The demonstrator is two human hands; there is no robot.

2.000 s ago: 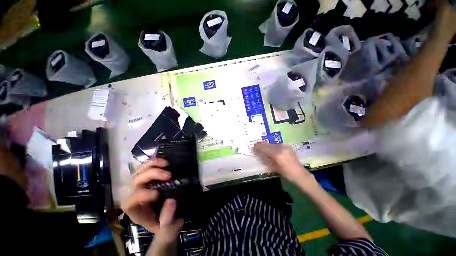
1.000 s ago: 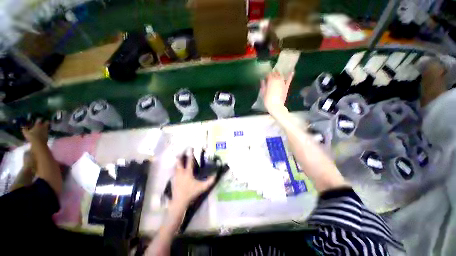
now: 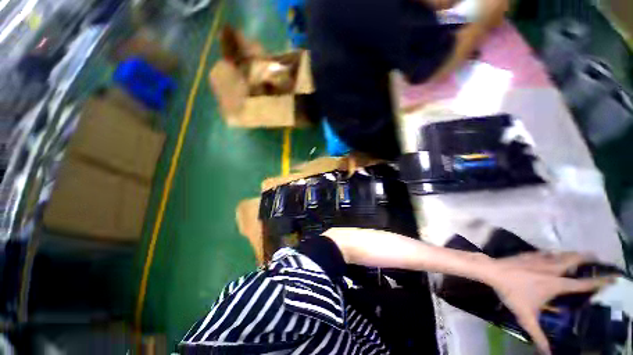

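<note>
My left hand reaches in from the lower middle and lies over black printed cartons at the bottom right of the bench. Its fingers are spread, with part of a carton between thumb and fingers. Blur hides whether it grips anything. More dark carton pieces lie left of the hand, partly under the wrist. My right hand is not in view.
A glossy black carton stack lies on the bench. A supply carton with black printed pieces stands at the bench edge. A person in dark clothes is beyond it. An open cardboard box is on the floor.
The view has swung far to the left, showing the floor and supply carton. My right hand, earlier reaching over the conveyor with a pale item, has left the picture. My left hand stays over the cartons.
</note>
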